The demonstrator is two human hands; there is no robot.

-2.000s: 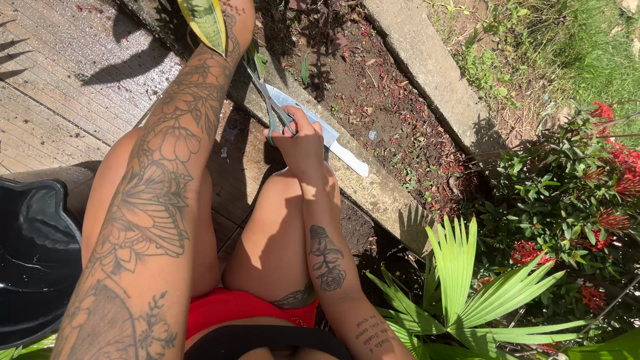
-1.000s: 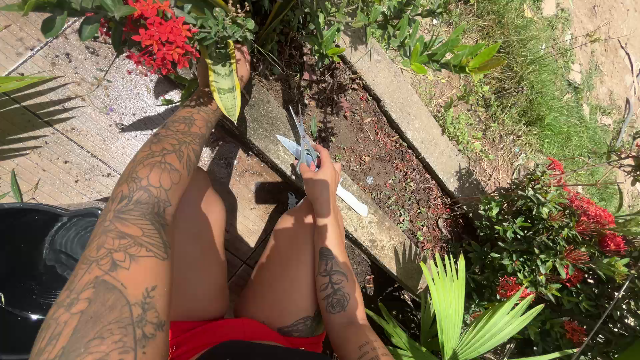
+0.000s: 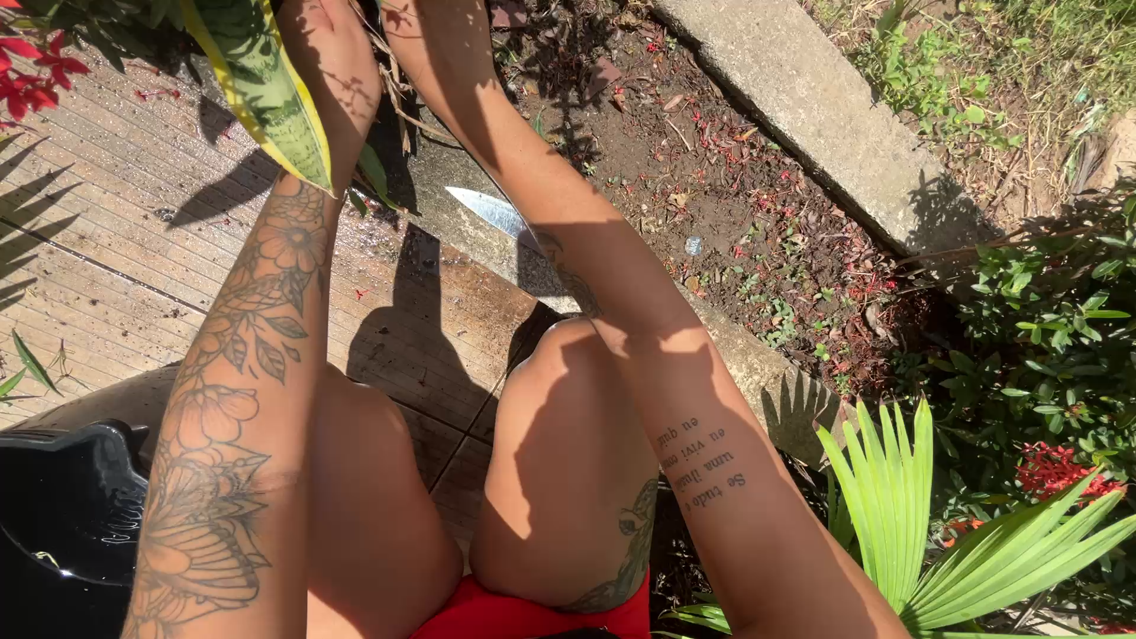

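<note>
My left hand (image 3: pixel 328 53) reaches to the top edge, its fingers cut off by the frame. A yellow-edged snake plant leaf (image 3: pixel 266 98) hangs over its wrist. Close on its right is my right hand (image 3: pixel 437 31), whose fingers are also out of view; dry stems (image 3: pixel 399 84) lie between the two. What either hand holds cannot be seen. A knife (image 3: pixel 486 209) rests on the concrete curb (image 3: pixel 439 177), its pointed blade showing and the rest hidden under my right forearm.
A black plastic container (image 3: pixel 67 524) stands at lower left on the wet tiled floor (image 3: pixel 115 222). Right of the curb is a soil bed (image 3: pixel 692 186) with fallen red petals, bounded by a second concrete edge (image 3: pixel 816 106). Fan-shaped palm leaves (image 3: pixel 896 506) and a red-flowered shrub (image 3: pixel 1047 355) fill the right side.
My right hand, which held scissors over the curb in both earlier frames, has moved up beside my left hand. The scissors are no longer visible. My right forearm now covers the knife's handle.
</note>
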